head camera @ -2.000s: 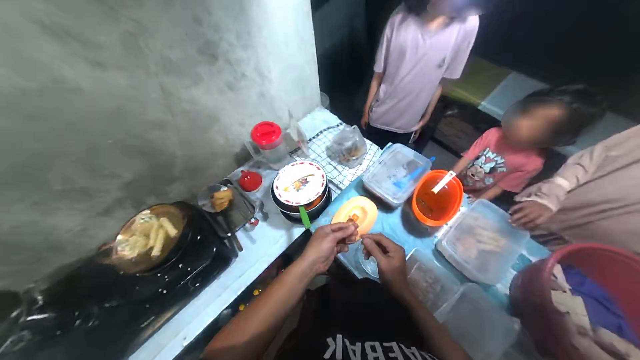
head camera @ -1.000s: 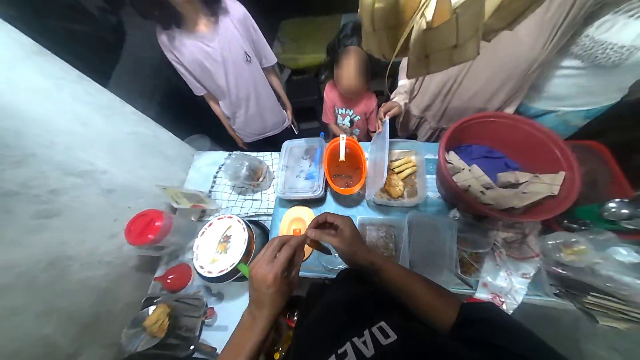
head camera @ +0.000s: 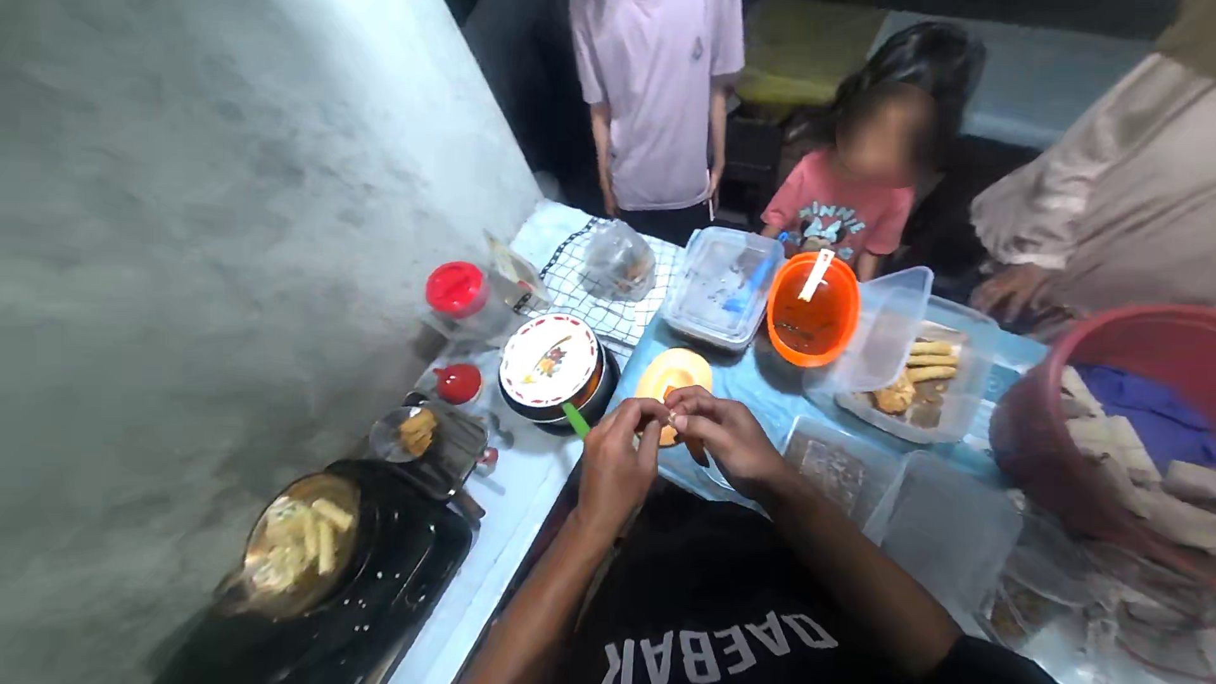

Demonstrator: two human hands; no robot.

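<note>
My left hand [head camera: 622, 446] and my right hand [head camera: 727, 437] meet fingertip to fingertip over a yellow-orange plate [head camera: 676, 372] on the blue-covered table. Between the fingertips is a small pale piece, too small to name. A dark reddish-brown thing hangs under my right fingers; whether they grip it I cannot tell. Left of the plate a pot carries a white patterned lid [head camera: 549, 361], with a green handle [head camera: 576, 420] beside my left hand. Beyond the plate stand an orange container [head camera: 813, 309] with sauce and a lidded clear plastic box [head camera: 724, 287].
A pan of frying food [head camera: 302, 546] sits on the black stove [head camera: 404, 570] at lower left, by the wall. To the right are an open plastic box [head camera: 969, 380] of fried food and a red tub [head camera: 1021, 427]. Several people stand across the table, one person's hand [head camera: 1016, 290] near the box.
The view has swung back left since one second ago. The other person's hand, at the fried-food box's lid a second ago, is now away from it. My hands stay together near the plate.
</note>
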